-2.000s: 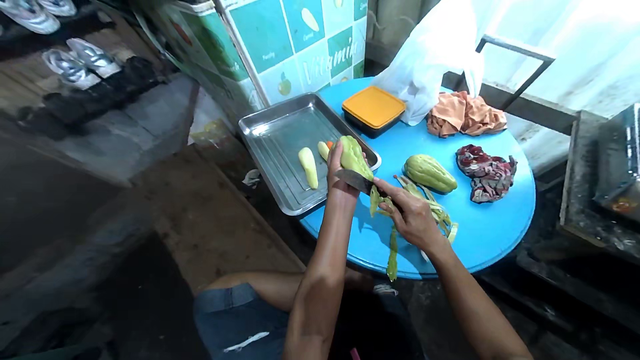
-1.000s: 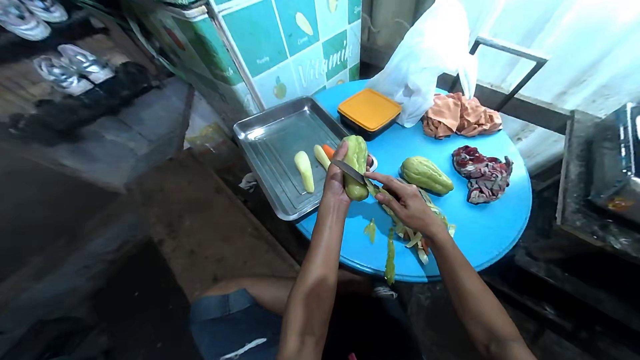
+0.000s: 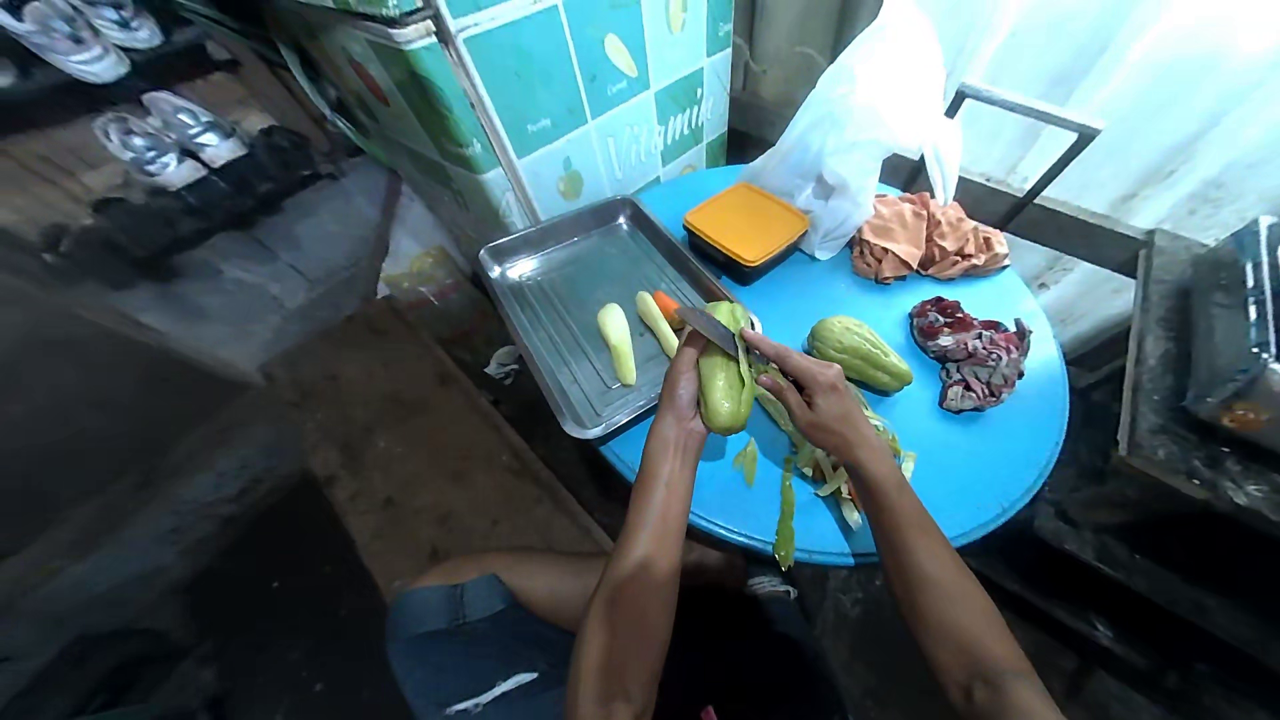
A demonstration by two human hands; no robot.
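My left hand point(image 3: 684, 392) grips a green chayote point(image 3: 726, 390) over the near edge of a blue round table. In my right hand point(image 3: 812, 392) is a knife point(image 3: 708, 328), its blade lying across the chayote's upper part with a strip of peel beside it. Another chayote point(image 3: 858, 354) rests on the table just right of my right hand. Peelings point(image 3: 830, 475) lie in a heap below that hand, and a long green strip point(image 3: 785, 515) reaches the table's edge. Two pale peeled vegetables point(image 3: 617, 343) and an orange piece, perhaps carrot point(image 3: 667, 308), are in the metal tray.
The metal tray point(image 3: 530, 345) overhangs the left side of the blue table point(image 3: 985, 490). Behind are a black container with an orange lid point(image 3: 747, 225), a white plastic bag point(image 3: 850, 130) and an orange-brown cloth point(image 3: 925, 238). A dark red and grey crumpled cloth point(image 3: 972, 352) lies right.
The chayote in my left hand has turned more upright than two seconds ago. The knife, low on it then, now crosses its upper part.
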